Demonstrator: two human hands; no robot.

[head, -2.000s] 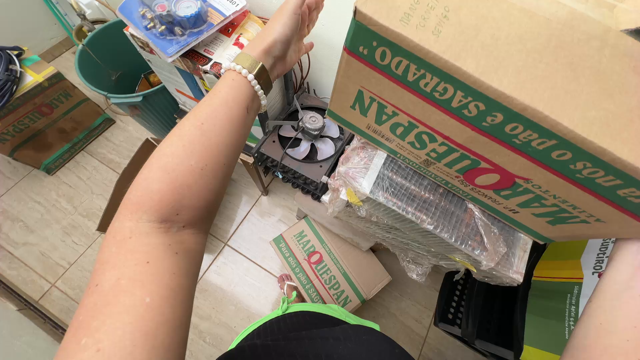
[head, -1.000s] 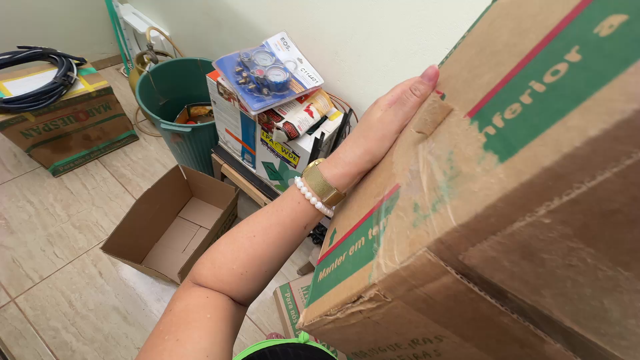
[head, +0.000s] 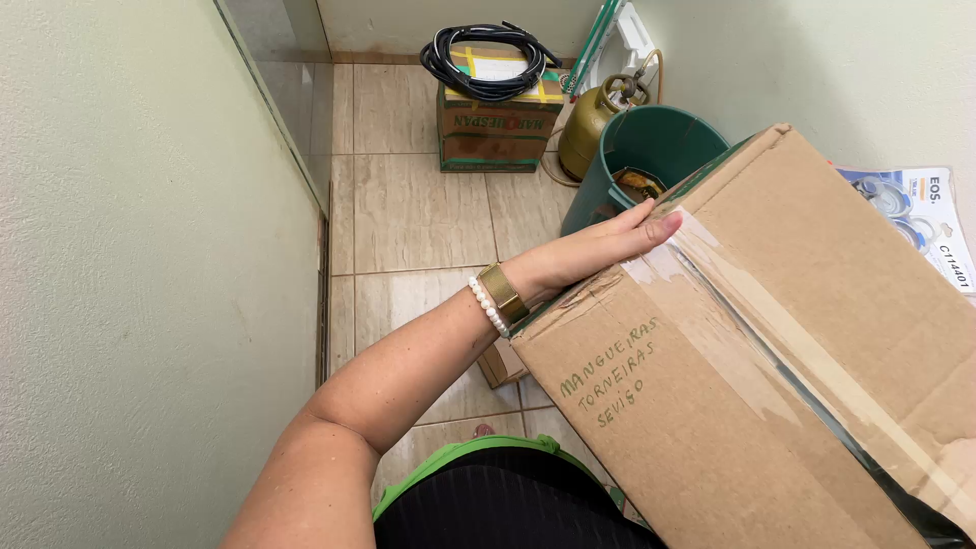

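A large taped cardboard box [head: 732, 351] with handwriting on its top fills the right of the view, tilted. My left hand [head: 602, 248] lies against its left side and upper edge, with the thumb over the clear tape. The wrist wears a gold mesh band and a white bead bracelet. At the lower right edge, part of my right hand [head: 953, 473] touches the top of the box; its fingers are mostly out of view. The box's tape seam has a dark gap along it.
A green bucket [head: 587, 191] stands behind the box, beside a gold gas cylinder [head: 583, 130]. Coiled black hose [head: 488, 91] rests on a second cardboard box [head: 496, 137]. A packaged gauge set [head: 907, 213] is at right. A wall [head: 152, 267] runs along the left. A small carton [head: 503, 362] is on the floor.
The large box has turned, and its taped top now faces me. My left hand remains against it. The view has swung left, showing the left wall and gas cylinder.
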